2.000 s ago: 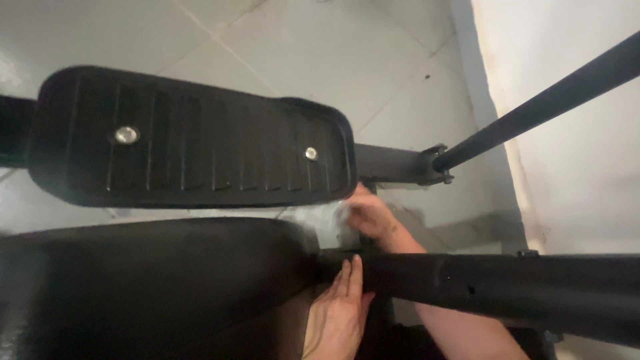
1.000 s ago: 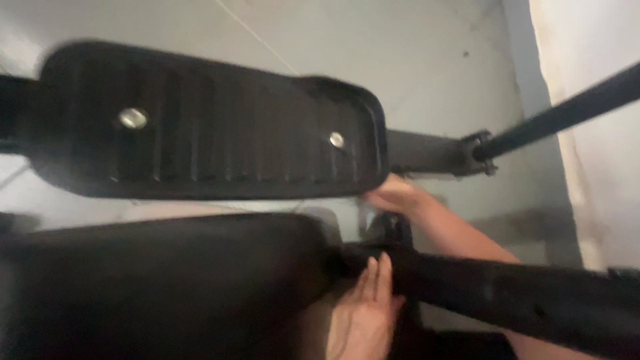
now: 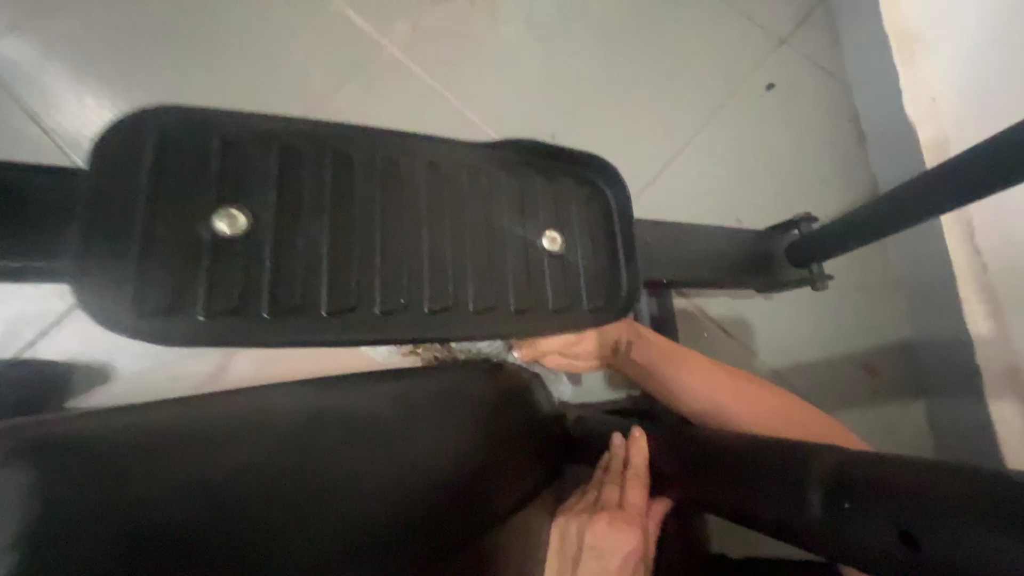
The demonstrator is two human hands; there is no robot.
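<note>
A ridged black foot pedal [image 3: 416, 240] of an exercise machine, with two shiny bolts, spans the upper left and middle. Below the pedal's right end, my right hand [image 3: 572, 350] pinches a crumpled whitish cloth or wrap [image 3: 480, 350], partly hidden by the pedal; some of it looks brown and dirty. My left hand [image 3: 608, 512] rests with straight fingers against a black tube [image 3: 768, 480] at the lower middle, thumb to the right, nothing seen in its grasp. A smooth black cover or second pedal [image 3: 280, 464], blurred, fills the lower left beside the fingers.
The pedal sits on a black bar [image 3: 704, 252] that ends at a bolted bracket [image 3: 810, 252]. From there a black rod [image 3: 920, 192] slants up to the right. Pale floor tiles [image 3: 680, 96] lie beneath, with a wall [image 3: 952, 96] on the right.
My right hand has moved left, below the pedal's right end, and the whitish material shows more clearly beside it. My left hand stays at the black tube.
</note>
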